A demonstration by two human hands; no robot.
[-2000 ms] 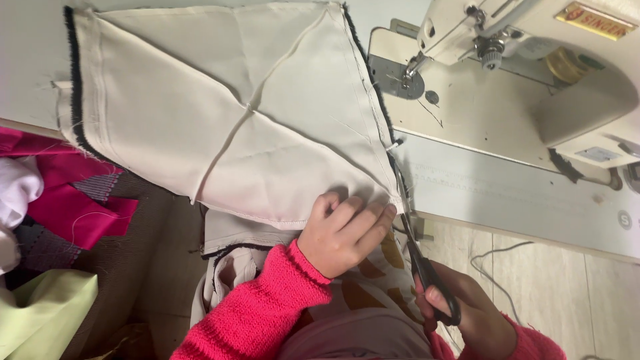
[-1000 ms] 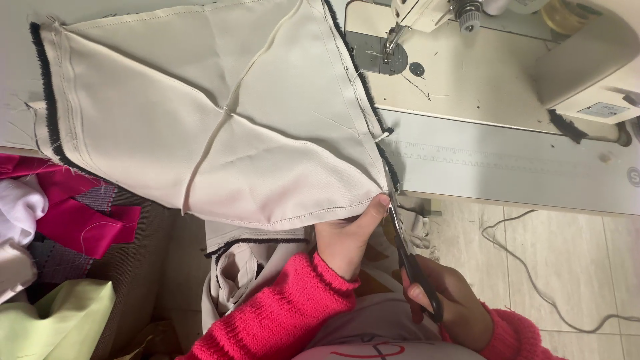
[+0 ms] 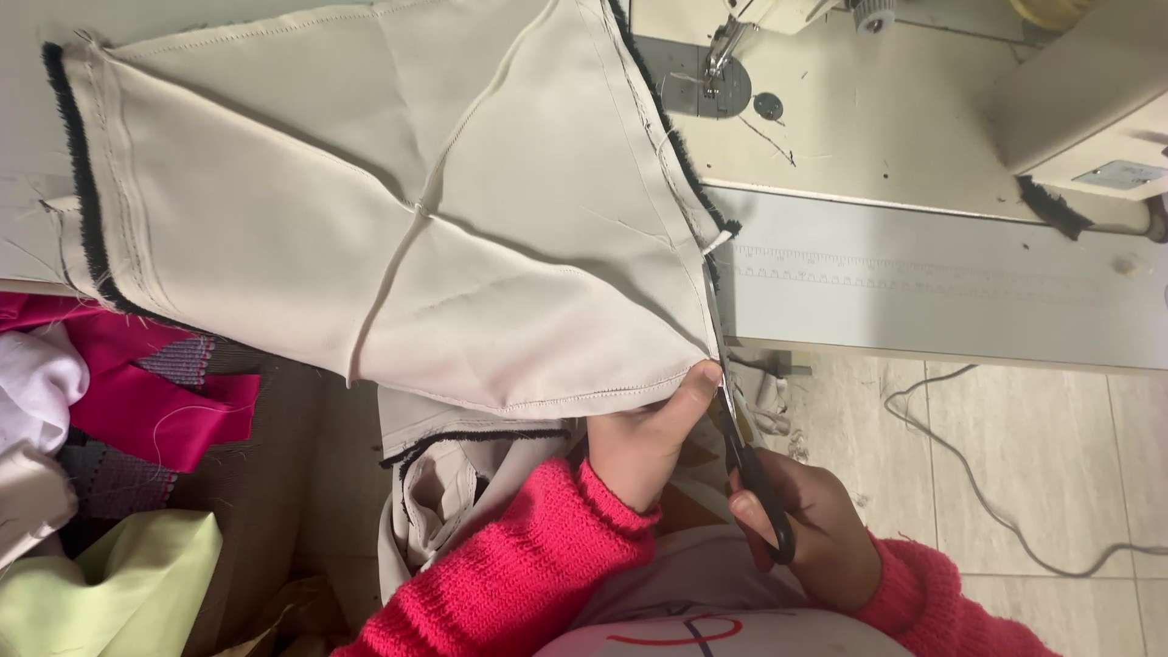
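Note:
A cream fabric piece (image 3: 547,301) with crossing seams and dark frayed edges lies spread over the sewing table. My left hand (image 3: 648,433) holds its lower right corner, the thumb on top and the fingers underneath, hidden by the cloth. My right hand (image 3: 803,529) grips the black handles of a pair of scissors (image 3: 756,484). The scissors' blades run up along the fabric's right edge, right beside my left thumb; how far apart the blades stand cannot be told. More cream cloth (image 3: 438,497) with a dark edge hangs below the piece.
The sewing machine (image 3: 1077,100) stands at the upper right, its presser foot (image 3: 721,59) near the fabric. The table's front edge (image 3: 912,351) bears a printed ruler scale. Pink, white and lime-green cloth scraps (image 3: 128,566) lie at the left. A cable (image 3: 985,497) runs across the tiled floor.
My left hand has gone from lying on top of the fabric to pinching its corner from below. The scissors have stayed at the fabric's right edge. The view has shifted closer.

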